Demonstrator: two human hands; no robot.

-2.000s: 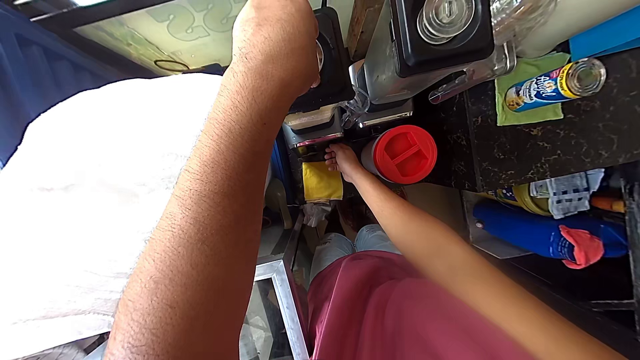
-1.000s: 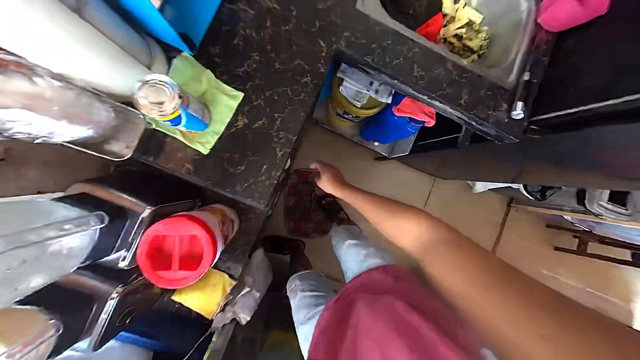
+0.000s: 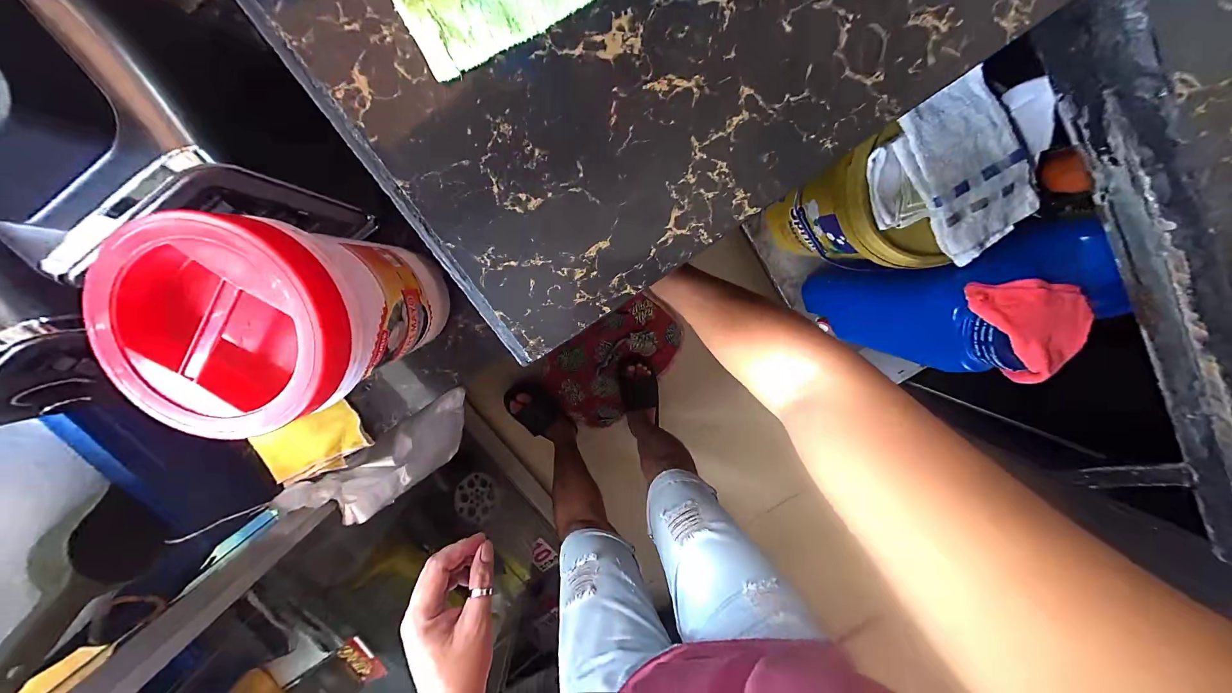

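Note:
My left hand [image 3: 450, 611] is at the lower middle, wearing a ring. Its fingers are curled, the tips meet the thumb, and nothing shows in it. My right arm [image 3: 866, 433] reaches up from the lower right corner, its hand hidden beneath the dark marbled countertop [image 3: 597, 173]. A plastic tub [image 3: 399, 298] with a red lid [image 3: 217, 322] stands at the left, with a yellow cloth [image 3: 313, 441] and a crumpled grey cloth or bag [image 3: 404, 457] below it.
Under the counter at right are a yellow bucket [image 3: 828, 217] with white cloths [image 3: 967, 164] and a blue container [image 3: 895, 303] with a red cloth [image 3: 1044, 322]. A green cloth [image 3: 481, 24] lies on the countertop. Below, sandalled feet rest at a patterned mat [image 3: 597, 371].
My right hand, seen over the mat a second ago, is now hidden by the counter. My left hand has come into view. The view has shifted strongly.

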